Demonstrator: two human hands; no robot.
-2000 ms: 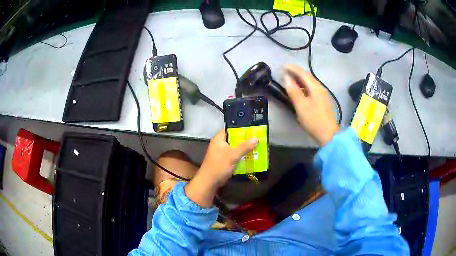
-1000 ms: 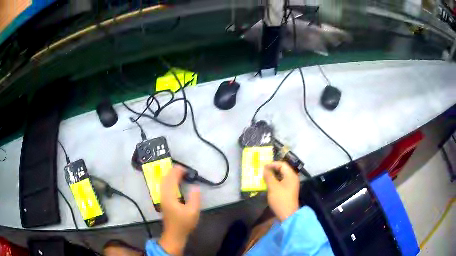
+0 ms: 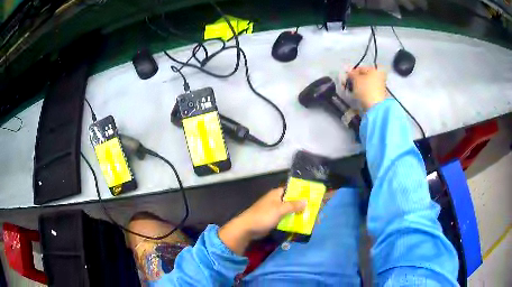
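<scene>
My left hand (image 3: 264,216) holds a smartphone (image 3: 306,196) with a yellow card over its lower back, over my lap in front of the bench edge. No cable shows in this phone. My right hand (image 3: 366,85) is on the bench behind a black barcode scanner (image 3: 325,98), its fingers closed on the end of a thin black cable (image 3: 368,53). Two more smartphones with yellow cards, one in the middle (image 3: 203,132) and one at the left (image 3: 112,154), lie on the bench with cables in their top ends. Each rests partly over a scanner.
A long black tray (image 3: 60,134) lies on the bench at the left. Three mice (image 3: 287,46) and a yellow-green pad (image 3: 228,28) with coiled cable are at the rear. Stacked trays (image 3: 67,246) and a red stool (image 3: 19,252) stand at lower left, a blue stool (image 3: 461,213) at right.
The right-hand phone has left the bench and its cable and is now in my left hand over my lap. My right hand has moved back to the cable end. The middle phone lies untouched.
</scene>
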